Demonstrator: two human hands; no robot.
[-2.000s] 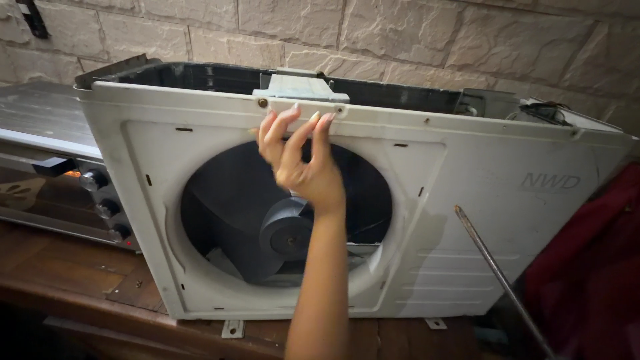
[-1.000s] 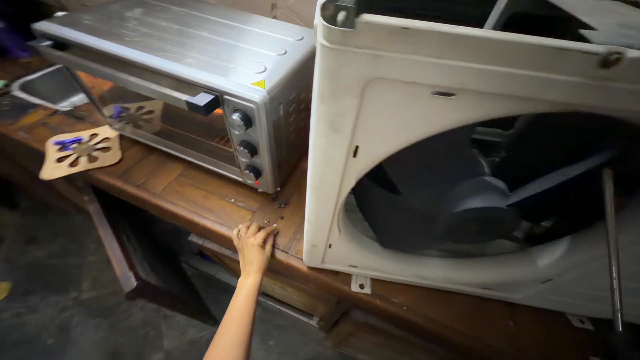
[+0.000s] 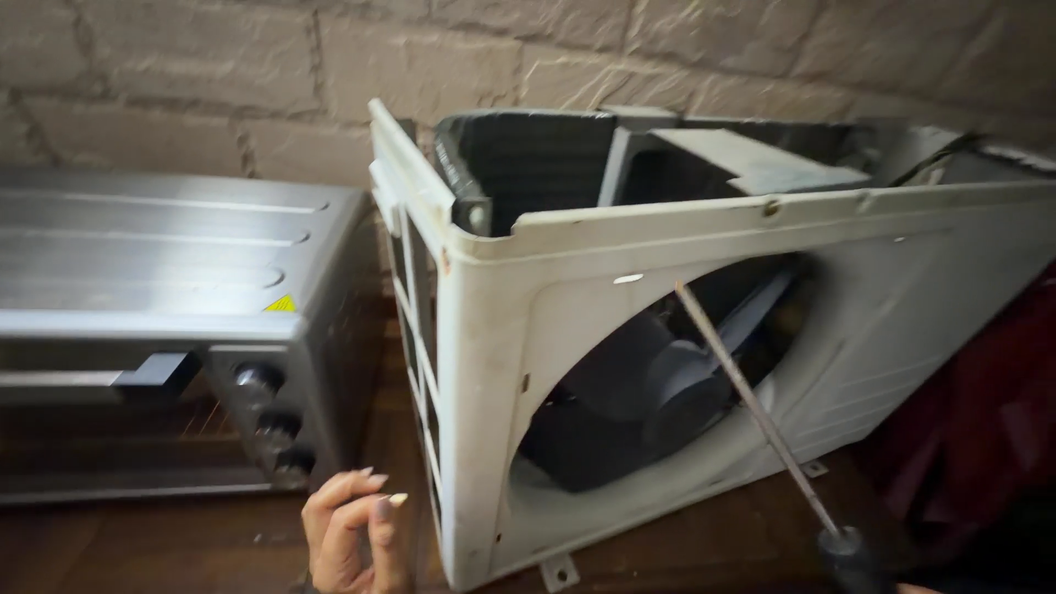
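Observation:
The white metal casing of an air conditioner outdoor unit stands with its top uncovered, and a dark fan shows through its round front opening. My left hand is raised at the bottom, between the oven and the casing's near corner, fingers curled; whether something small is between the fingertips cannot be told. A screwdriver with a long shaft and dark handle points up in front of the fan opening. Only a sliver of my right hand shows at the bottom right, by the handle. A metal bracket spans the open top.
A stainless steel toaster oven with knobs stands left of the unit on a wooden counter. Behind both is a stone-block wall. Dark red cloth hangs at the right. Mounting feet stick out under the casing.
My left hand was at the casing's top bracket, then down on the counter by the oven, and is now raised off it near the casing's corner. The view has swung left and partly back.

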